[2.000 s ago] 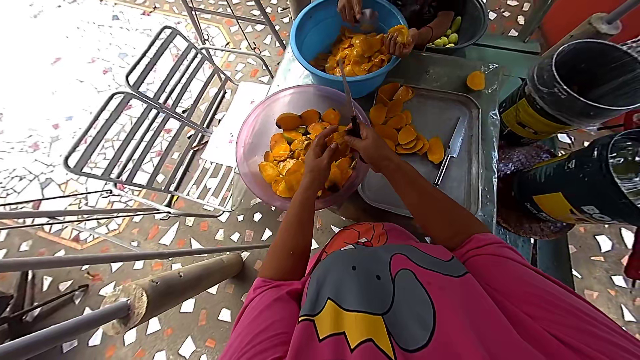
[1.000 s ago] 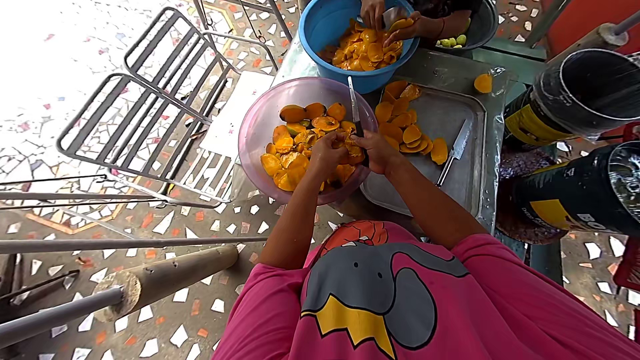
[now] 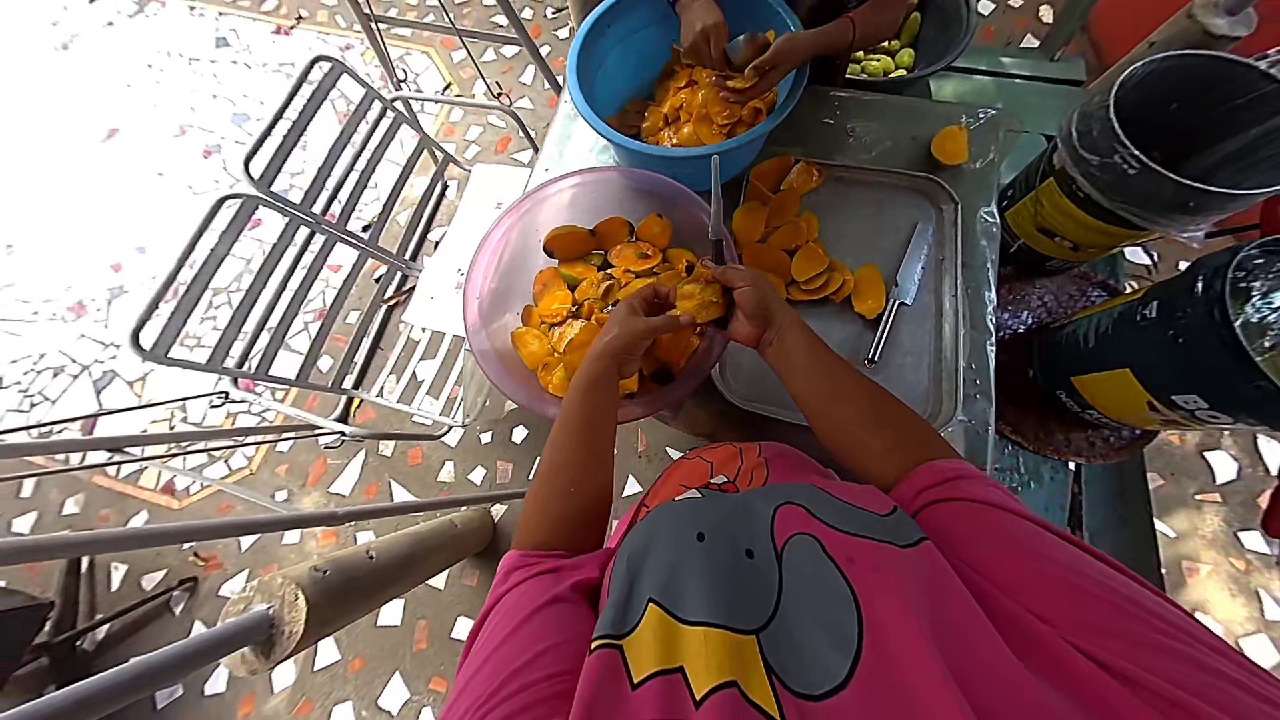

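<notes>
Over the right side of a pink plastic basin (image 3: 490, 330), my left hand (image 3: 635, 325) holds a piece of orange-yellow fruit, perhaps mango (image 3: 700, 298). My right hand (image 3: 752, 305) grips the dark handle of a knife (image 3: 716, 205), its blade pointing away from me, and touches the same piece. Cut orange fruit pieces (image 3: 575, 335) lie in the basin below. Beside it, a metal tray (image 3: 850, 375) carries flat fruit slices (image 3: 785, 235) and a second knife (image 3: 905, 280) with a metal handle. My right fingers partly hide the held piece.
A co-worker's hands (image 3: 740, 60) work in a blue basin (image 3: 640, 150) of fruit pieces. Beyond stands a dark bowl (image 3: 945, 50) with green fruit. One orange piece (image 3: 950, 145) lies by the tray. Dark buckets (image 3: 1160, 345) stand at right, a metal folding chair (image 3: 290, 240) at left.
The knife in my right hand has swung from a leftward slant to nearly straight away from me. The held fruit piece now shows more plainly between my hands.
</notes>
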